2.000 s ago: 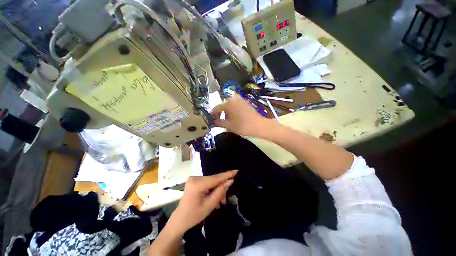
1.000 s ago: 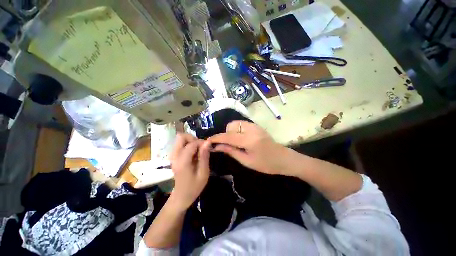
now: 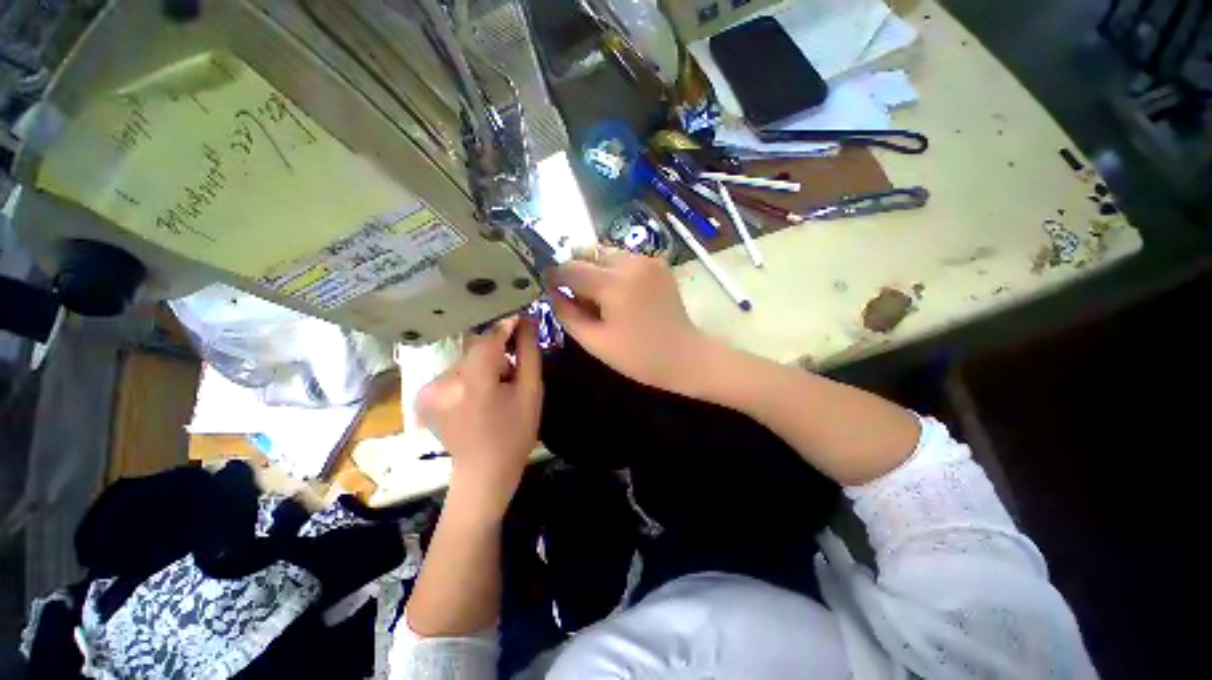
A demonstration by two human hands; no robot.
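A black garment piece runs from under the cream sewing machine head down over the lap. My left hand is just left of the presser foot, fingertips close together and pointing up to it. My right hand is at the right of the foot, with thumb and fingers bent together beside the needle area. What either hand's fingertips hold is too small and blurred to tell. A narrow white lace trim edges the black cloth on the lap.
At left lies a black pile with white lace. A crumpled clear bag is beside the head. Right of the needle are pens, dark-handled snips and a phone on the worn table. A round black knob juts out left.
My hands met below the foot one second ago. Now they are apart and higher, one on each side of the foot. The view has moved closer to the machine since two seconds ago.
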